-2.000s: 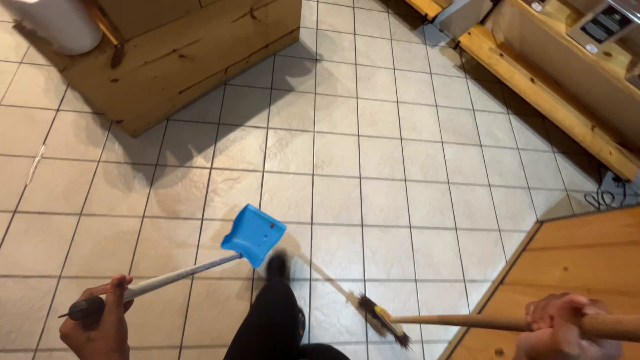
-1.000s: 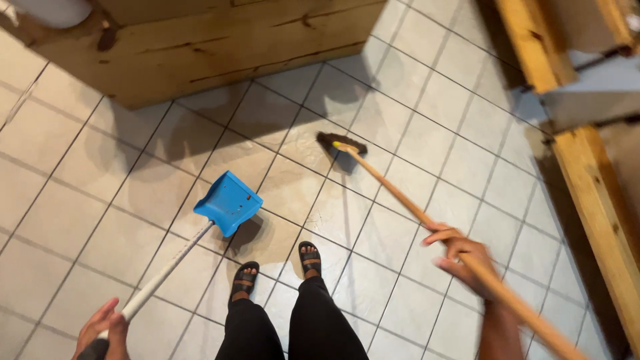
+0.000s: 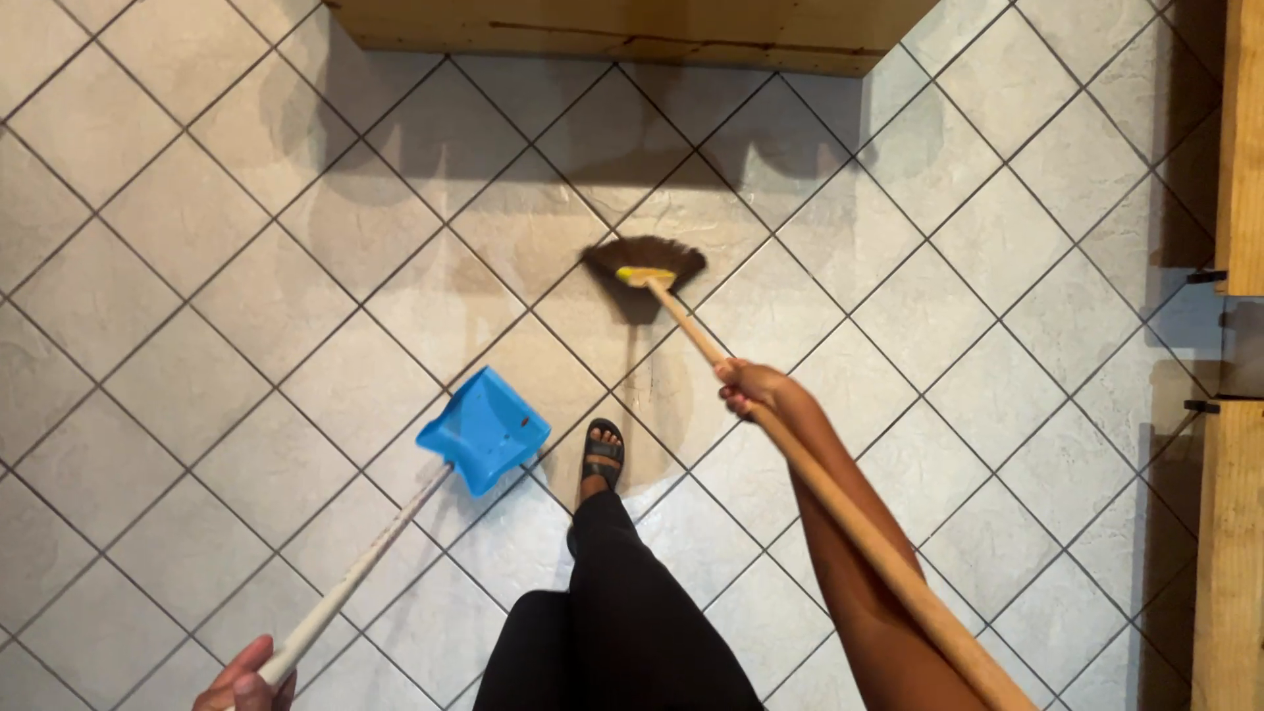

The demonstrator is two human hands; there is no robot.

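My left hand (image 3: 249,679), low at the left edge of my view, grips the pale handle of a long-handled blue dustpan (image 3: 486,427). The pan lies left of my sandalled foot and has a few small dark bits in it. My right hand (image 3: 752,387) is closed around the wooden handle of a broom (image 3: 644,265), whose dark bristles fan out ahead of my foot, up and to the right of the dustpan. The broom handle runs back along my right forearm and out of view at the bottom.
Diagonal pale floor tiles (image 3: 415,296) lie all around. A wooden cabinet or counter base (image 3: 612,39) stands across the top. Along the right edge are pieces of wooden furniture (image 3: 1229,553). My black sandal (image 3: 603,452) is between the dustpan and the broom.
The view has turned, bringing the wooden base straight ahead. My right hand now holds the broom farther down its handle, closer to the bristles, than one second ago. Both tools stay in my hands.
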